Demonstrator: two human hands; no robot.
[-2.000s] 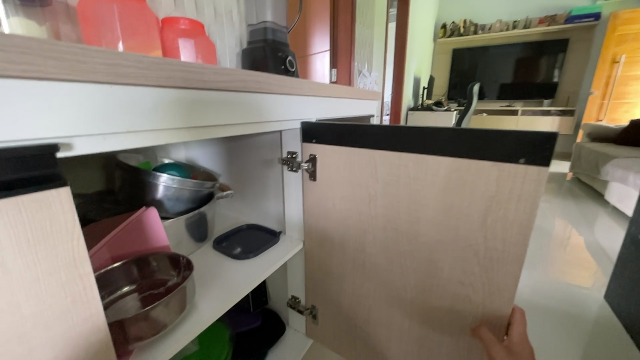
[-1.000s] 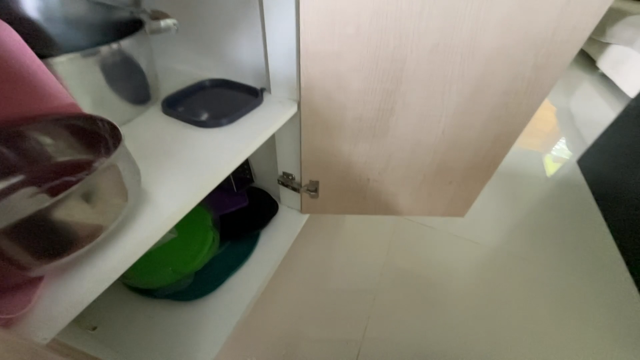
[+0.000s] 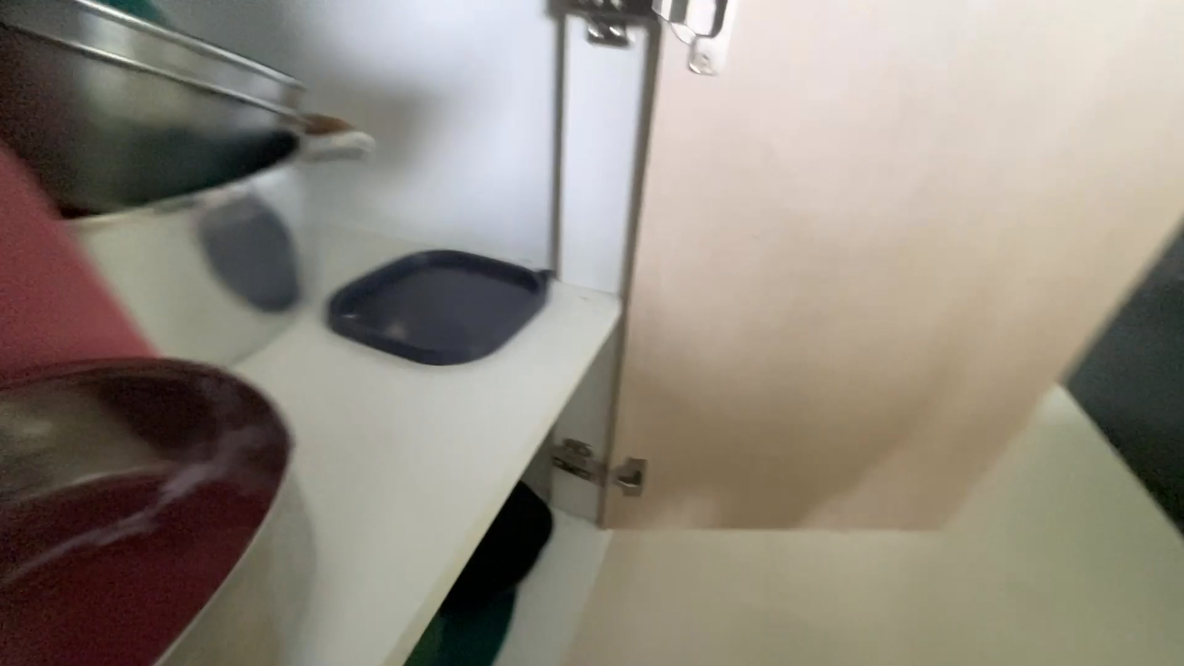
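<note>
Neither of my hands is in view. A dark blue plastic lid (image 3: 439, 307) lies flat on the white cabinet shelf (image 3: 398, 444). Left of it stands a shiny metal pot (image 3: 185, 268), with a metal bowl (image 3: 176, 92) stacked in its top. At the lower left a stainless steel bowl (image 3: 139, 490) shows a dark red inside. A pink plastic thing (image 3: 55, 277) is behind this bowl, partly cut off by the frame. Below the shelf, a black item (image 3: 509, 546) and a dark green item (image 3: 472, 629) are partly hidden.
The light wood cabinet door (image 3: 832, 259) stands open on the right, held by a lower metal hinge (image 3: 592, 467) and an upper hinge (image 3: 615, 18). Its free edge reaches far over the pale floor (image 3: 832, 601). A dark upright surface (image 3: 1138, 370) is at the far right.
The hand that was at the door's lower right edge two seconds ago is out of view. The view has tilted down and come nearer to the shelf.
</note>
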